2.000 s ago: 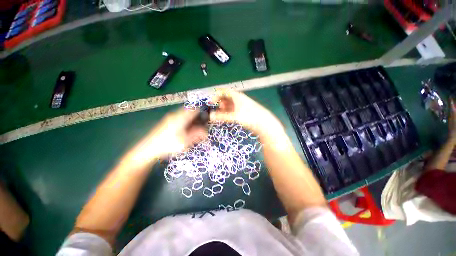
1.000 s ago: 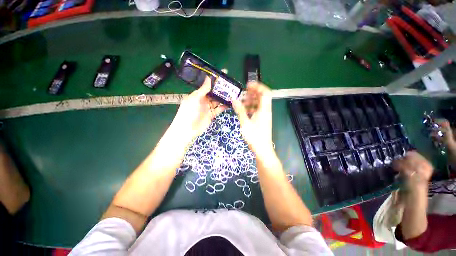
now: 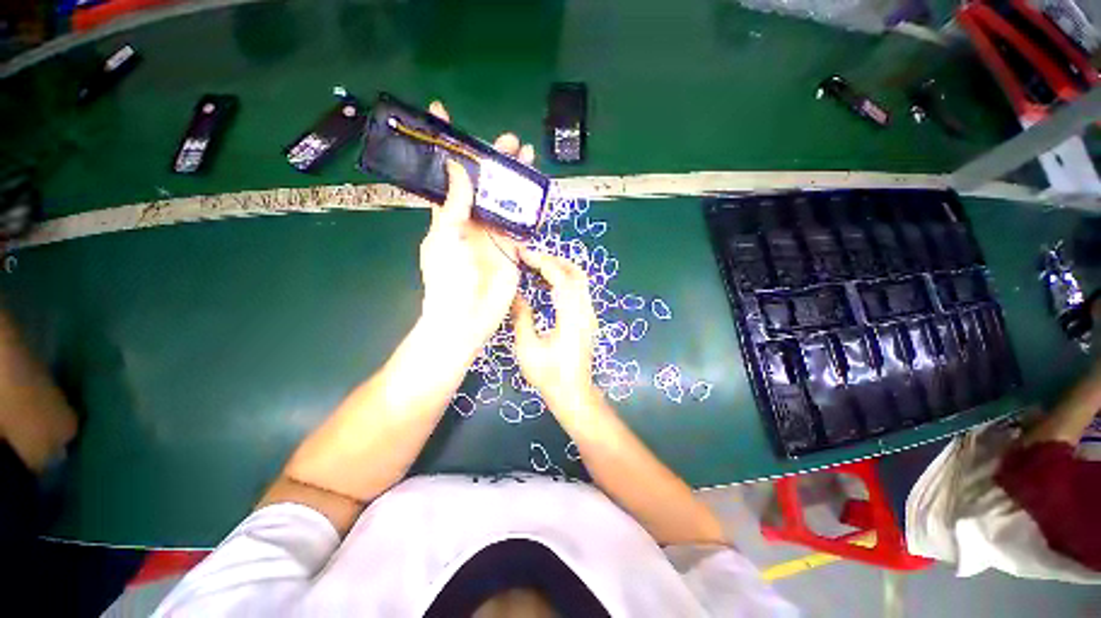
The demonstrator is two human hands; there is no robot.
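Observation:
My left hand [image 3: 465, 248] holds a black phone body [image 3: 417, 157], which lies tilted over the pale strip with its pale label [image 3: 510, 193] and a thin orange-yellow wire facing up. My right hand [image 3: 555, 316] is just below the phone's label end, fingers curled near its lower edge; whether it pinches a small part cannot be made out. A loose pile of thin white rings [image 3: 622, 328] lies under and around my right hand, partly hidden by both hands.
Several black phones [image 3: 566, 122] lie on the green belt beyond the pale strip [image 3: 278, 199]. A glossy black blister tray [image 3: 863, 314] is at right, near a silvery heap [image 3: 1062, 284]. Neighbours' arms show at both sides; a red stool [image 3: 845, 513] stands below right.
The phone in my left hand has shifted left and up in the picture. My right hand has moved down from beside its label end, over the rings. The belt phones appear shifted.

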